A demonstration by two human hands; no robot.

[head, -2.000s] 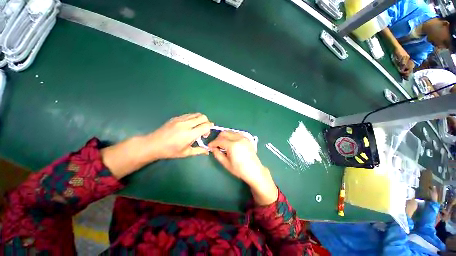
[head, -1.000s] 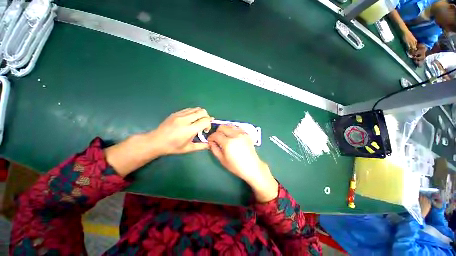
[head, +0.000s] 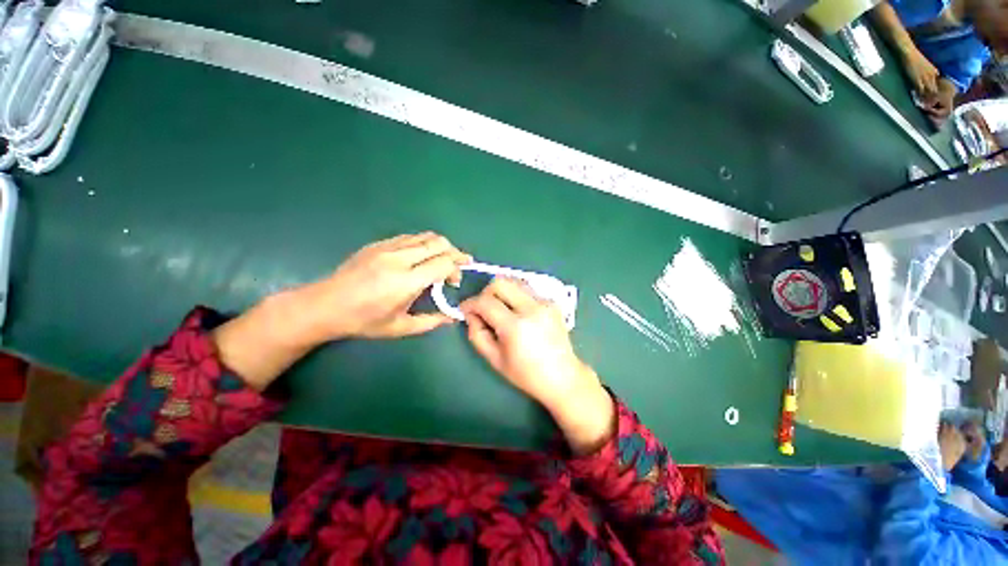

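A white oval plastic frame [head: 559, 296] lies between my two hands, over the green bench. My left hand [head: 400, 285] grips its open looped end from the left. My right hand [head: 520, 332] is on its near side, with fingers pinched at the inner edge and covering part of the frame. Whether a thin strip is between my right fingers cannot be told. Two loose thin strips [head: 638, 321] lie right of my right hand, beside a pale heap of thin strips [head: 696, 290].
A black fan [head: 800, 293], yellow sheet [head: 849, 389], red-yellow screwdriver [head: 787, 420] and small white ring [head: 731, 416] are at right. Stacked white frames [head: 50, 94] are at far left. Beyond the metal rail [head: 442, 119] is the belt with a frame [head: 801, 71]. Blue-sleeved people work at right.
The view has shifted, so the fan, strips and ring appear farther right. Both hands stay on the frame, which lies flatter than two seconds ago.
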